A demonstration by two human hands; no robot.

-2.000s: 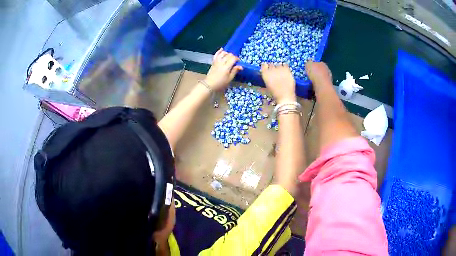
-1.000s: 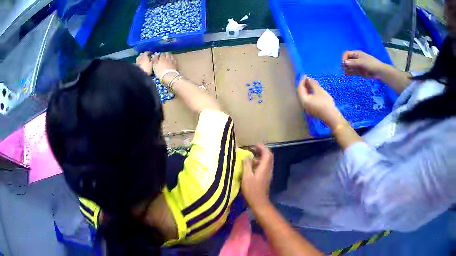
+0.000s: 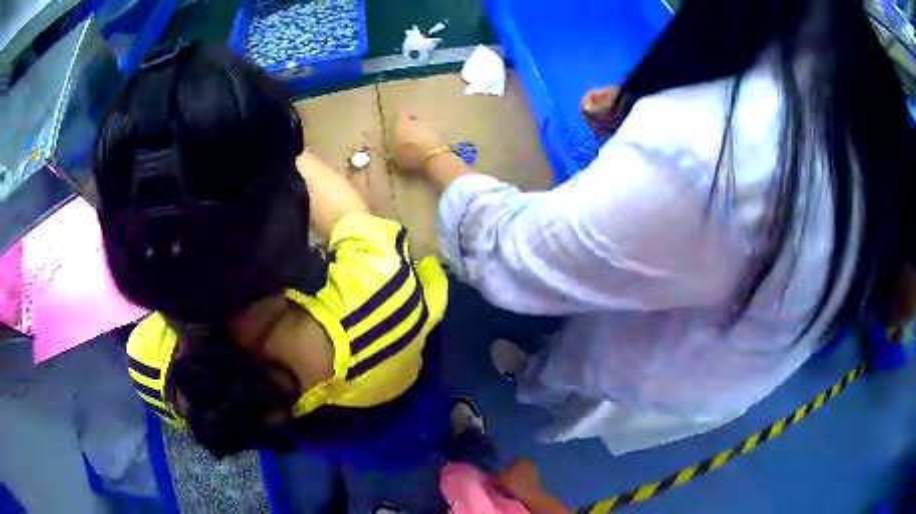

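Observation:
What looks like my right hand (image 3: 517, 480) is small and blurred at the bottom edge, beside a pink sleeve (image 3: 477, 492); its fingers are not clear. My left hand is not in view. At the far left of the bench stands a blue bin (image 3: 321, 72) heaped with pale blue-and-white parts. A small group of blue parts (image 3: 465, 153) lies on the cardboard mat (image 3: 512, 136), partly behind a co-worker's wrist. A round white cap (image 3: 360, 160) lies on the mat.
A person in yellow stands at left and a person in white at right, covering much of the bench. A long blue bin (image 3: 537, 45), bottle (image 3: 419, 42) and tissue (image 3: 484, 72) are behind. Yellow-black tape (image 3: 723, 440) crosses the floor. Pink sheets lie left.
The view has swung away from the bench. My hand has left the bin and dropped to the bottom edge. The person in white has leaned in, one hand now over the cardboard.

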